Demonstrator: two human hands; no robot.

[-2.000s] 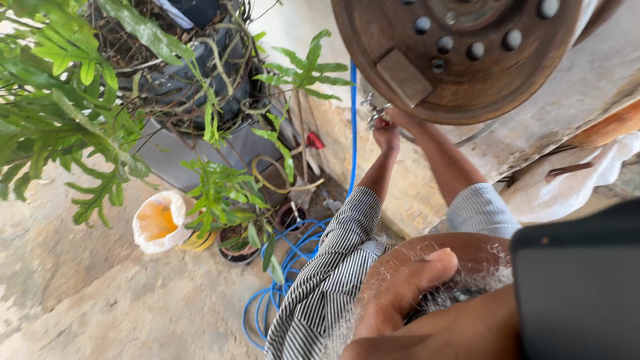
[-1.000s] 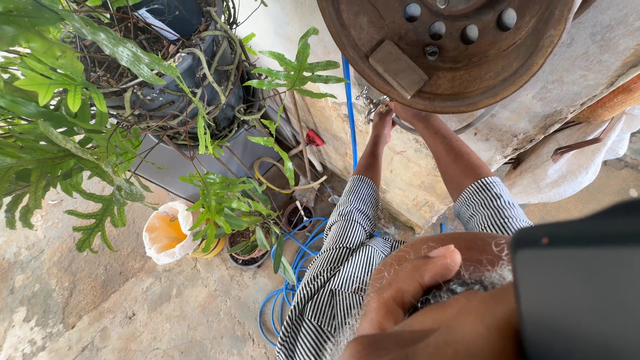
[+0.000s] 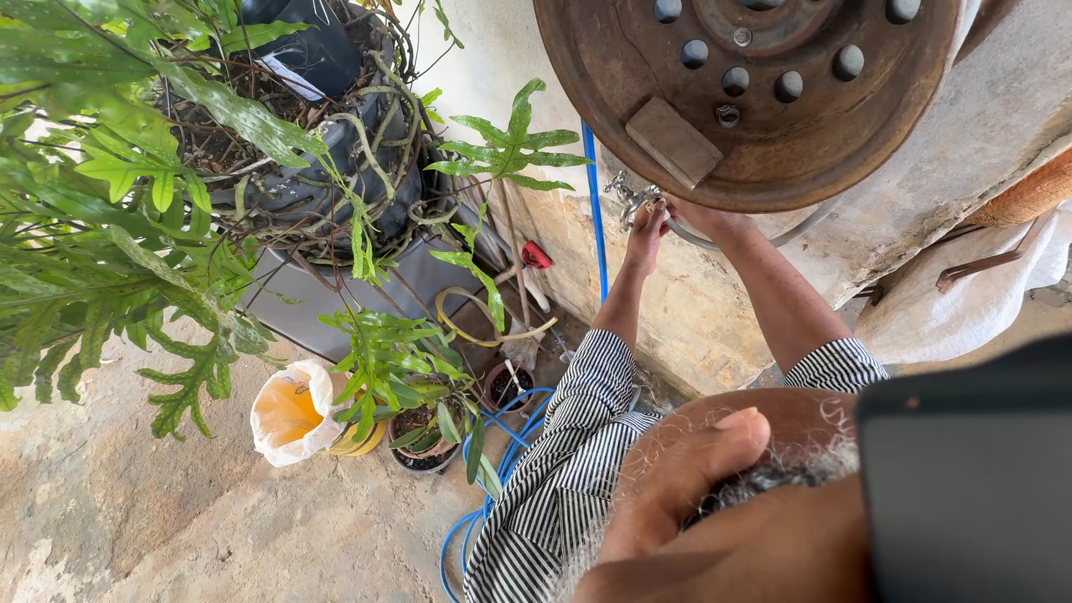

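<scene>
My left hand (image 3: 645, 234) reaches to a metal tap (image 3: 624, 197) on the wall, its fingers bunched beside the fitting and one end of a curved grey hose (image 3: 787, 239). What they grip is too small to tell. Close on its right is my right hand (image 3: 712, 219), its fingers largely hidden under the rim of a rusty, perforated metal basin (image 3: 879, 151). A worn block (image 3: 674, 142) lies in the basin. Both arms wear striped sleeves. In the foreground, another hand (image 3: 687, 502) rests against a head with grey hair, beside a dark, blurred object (image 3: 971, 469).
A blue hose (image 3: 593, 209) hangs by the wall and coils on the floor. Leafy plants (image 3: 193, 251) and a large dark pot (image 3: 335, 167) stand at left. Below are small pots and a yellow bucket lined with a white bag (image 3: 293, 410). White cloth (image 3: 955, 293) is at right.
The view has shifted slightly. Both my hands stay by the tap, with the fingers of the left now a little closer in around the fitting's side.
</scene>
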